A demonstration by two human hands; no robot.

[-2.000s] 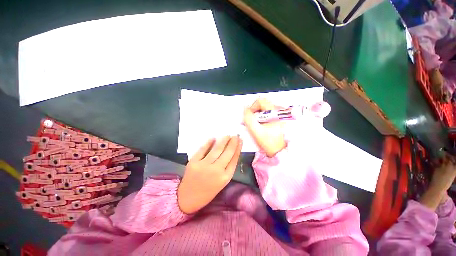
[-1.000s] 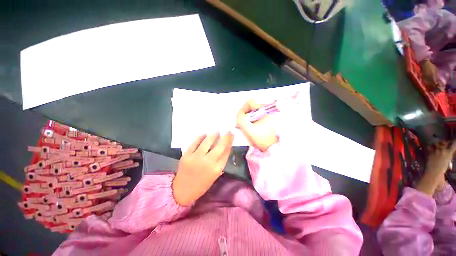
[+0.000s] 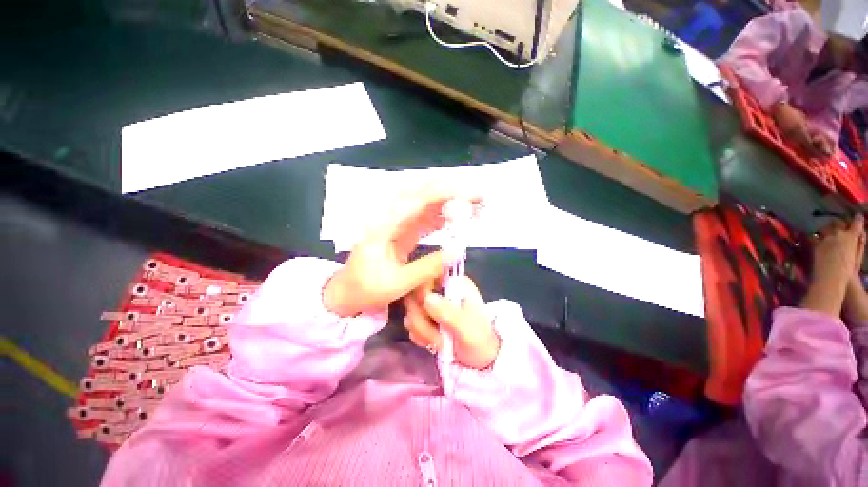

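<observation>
A white pen [image 3: 452,269] stands nearly upright in front of my chest. My right hand [image 3: 459,326] is closed around its lower part. My left hand [image 3: 385,266] is at the pen's upper end, with its fingers around the pale top; glare hides whether they grip it. A white paper sheet [image 3: 514,195] lies on the dark green bench beyond my hands. One white strip [image 3: 247,138] lies to the left, and another [image 3: 628,262] extends to the right from the sheet.
A red tray of pinkish strips [image 3: 171,333] is at lower left. A cream-white box [image 3: 495,21] and a green board [image 3: 642,105] are at the back. Red trays with black parts [image 3: 728,304] are at right, beside a neighbour's hands [image 3: 838,257]. Another person is at upper right.
My left hand has lifted off the paper to the pen's top. My right hand has pulled back from the sheet and turned the pen upright. The camera view has shifted, showing more of the box.
</observation>
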